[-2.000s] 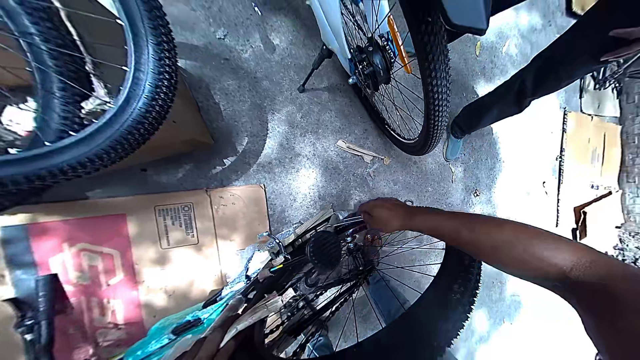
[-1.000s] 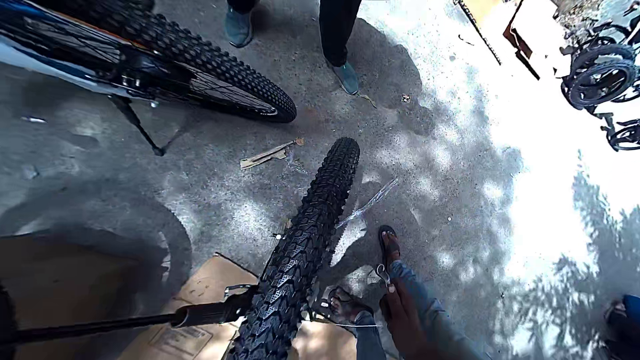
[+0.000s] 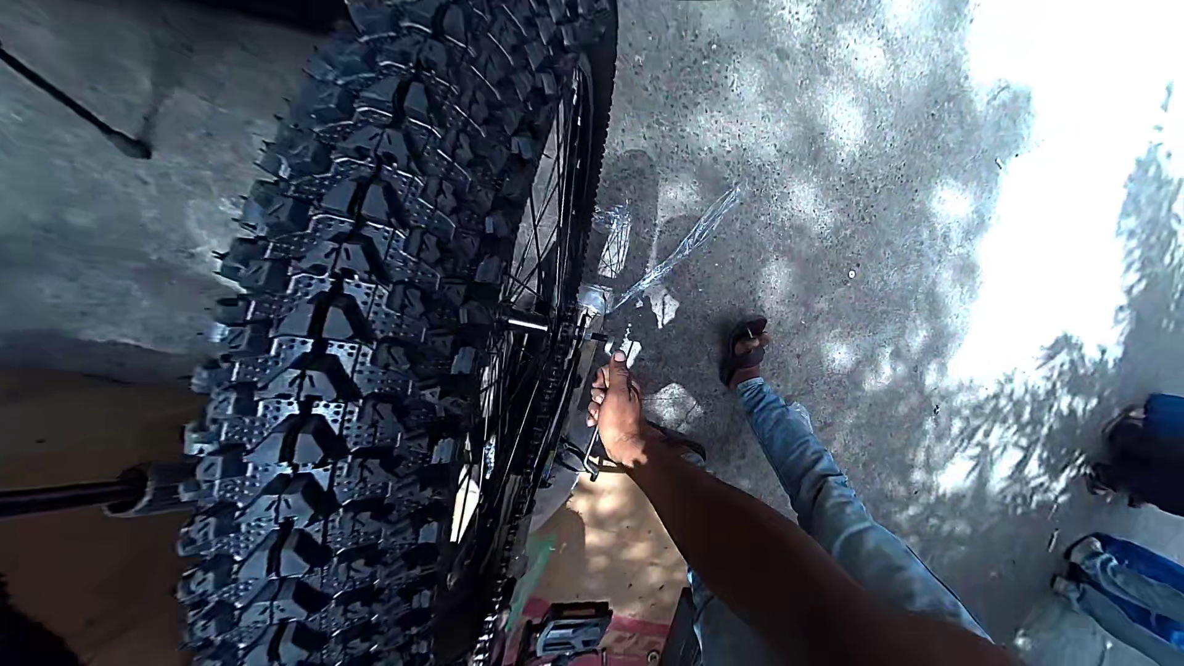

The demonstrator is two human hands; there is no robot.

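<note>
A black knobby bicycle tire (image 3: 314, 370) fills the left half of the head view, very close. Its spokes and hub (image 3: 527, 322) show along the tire's right side. One bare hand, which I take for my right hand (image 3: 615, 407), is curled just right of the hub, beside the frame end, thumb pointing up. It seems to grip something thin there; what it holds cannot be made out. Clear plastic wrap (image 3: 684, 250) trails from the frame end beside the hub. My left hand is not in view.
Sandaled feet, one in a dark sandal (image 3: 746, 347), stand on the concrete (image 3: 832, 222), with legs in blue jeans (image 3: 823, 490). A bicycle pedal (image 3: 572, 636) lies over printed cardboard at the bottom. A kickstand (image 3: 111, 134) is at upper left; other people's jeans (image 3: 1119, 592) show at lower right.
The knobby tire now fills much more of the view. The hand near the jeans, holding a tool with ring handles a second ago, is now beside the hub. The view has shifted strongly.
</note>
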